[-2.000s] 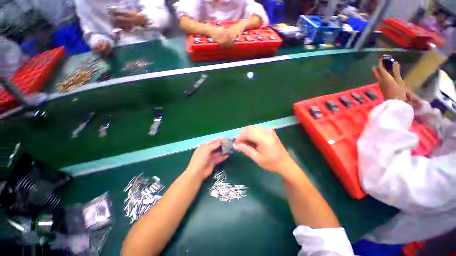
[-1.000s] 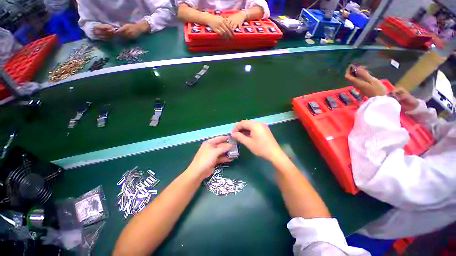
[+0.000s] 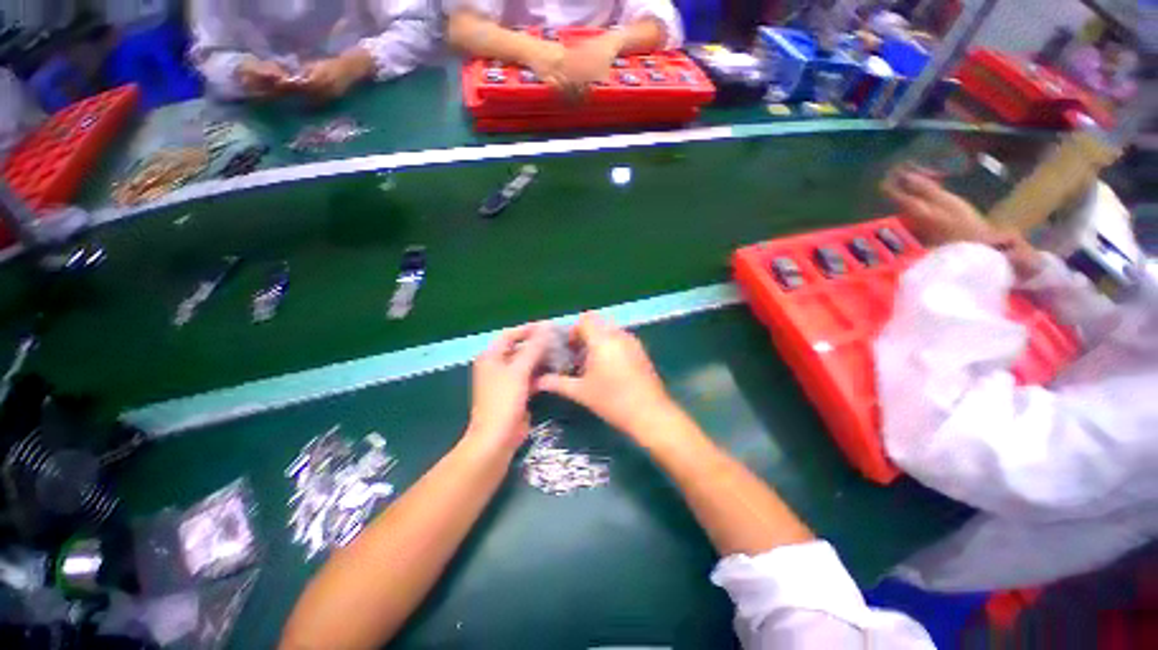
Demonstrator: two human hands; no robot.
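My left hand (image 3: 508,375) and my right hand (image 3: 607,371) meet above the bench edge. Between them they hold a small grey metal piece (image 3: 559,353), perhaps a watch band; the fingers cover most of it and the view is blurred. A heap of small silver parts (image 3: 565,467) lies just below the hands on the green bench. A heap of brighter flat silver pieces (image 3: 337,489) lies to the left, beside my left forearm.
Several watches with straps (image 3: 406,282) lie on the green conveyor belt (image 3: 635,241). A red tray (image 3: 825,343) and a white-sleeved person are at the right. A black fan (image 3: 64,444) and a parts bag (image 3: 219,531) are at the left. People sit across the belt, with red trays (image 3: 584,112).
My right hand has come down and closer around the piece, which is now more covered. The neighbour's hand at the right has shifted slightly. The whole view has shifted a little.
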